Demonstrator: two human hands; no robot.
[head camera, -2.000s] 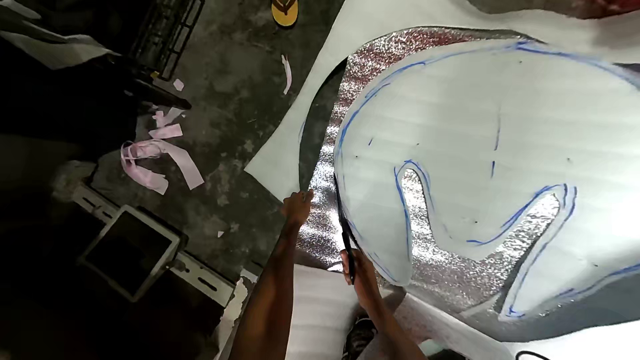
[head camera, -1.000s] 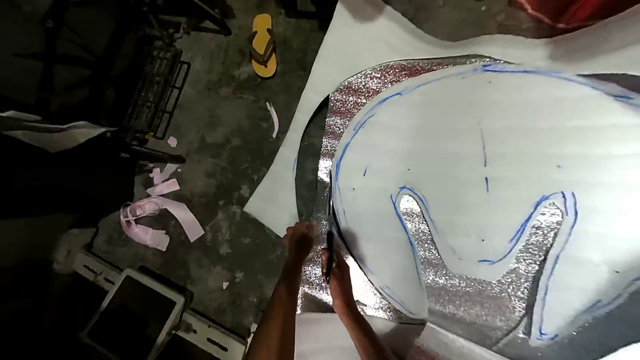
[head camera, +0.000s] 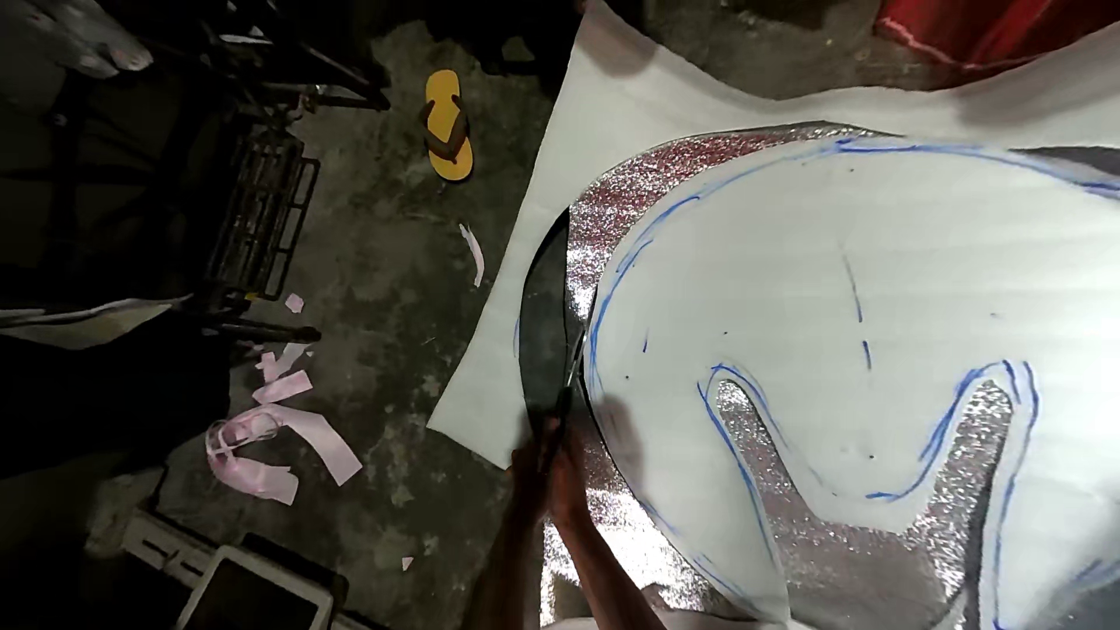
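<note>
Scissors (head camera: 570, 376) with dark handles are in my right hand (head camera: 565, 468), blades pointing up along the left edge of a rounded white sheet template (head camera: 787, 262) with blue marker lines. My left hand (head camera: 528, 464) is right beside it, low on a dark curved strip (head camera: 544, 324); shadow hides whether its fingers hold the material. Under the template lies shiny silver sheeting (head camera: 626, 197), also showing through two slots in the template. A larger white sheet (head camera: 499, 367) spreads beneath these.
Pink offcuts (head camera: 284, 429) and a yellow flip-flop (head camera: 448, 131) lie on the concrete floor at left. A dark metal rack (head camera: 258, 219) stands beyond them, with a pale-framed object (head camera: 262, 586) at lower left. Red material (head camera: 989, 31) is at top right.
My hands, apart two seconds ago, are now close together, and the scissors have moved up along the template's left edge. The view has shifted.
</note>
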